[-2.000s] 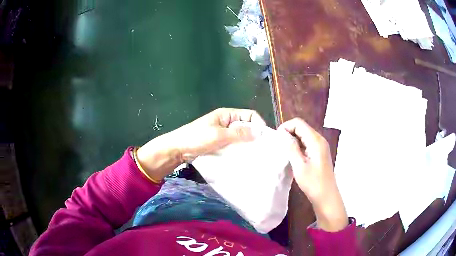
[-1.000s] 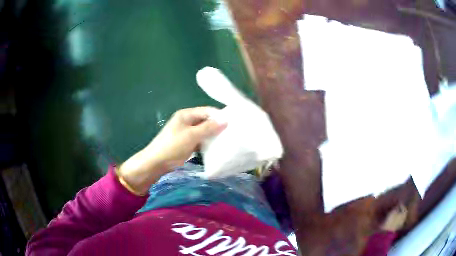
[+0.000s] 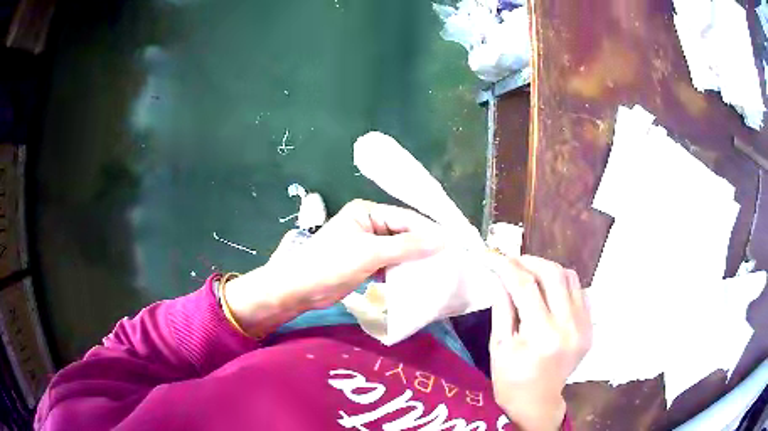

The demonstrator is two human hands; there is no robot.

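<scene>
A soft white leather piece (image 3: 438,286) is held over my lap by both hands. A long rounded flap of it (image 3: 396,168) sticks up and to the left, past my fingers. My left hand (image 3: 337,261) pinches its left part between thumb and fingers. My right hand (image 3: 543,324) grips its right edge beside the table, with the fingers curled over it. A yellowish part shows low on the left of the piece. Glare hides its surface detail, and I cannot tell whether anything thin is in my right fingers.
White paper patterns (image 3: 665,252) lie on the reddish-brown table (image 3: 581,151) at right. More white sheets (image 3: 720,50) lie at its far side. A crumpled scrap pile (image 3: 493,42) is beside the table. Small bits lie on the green floor (image 3: 244,126).
My right hand has come back from the table's near part to the piece, and both hands now hold it. The view has shifted, so the table appears further right.
</scene>
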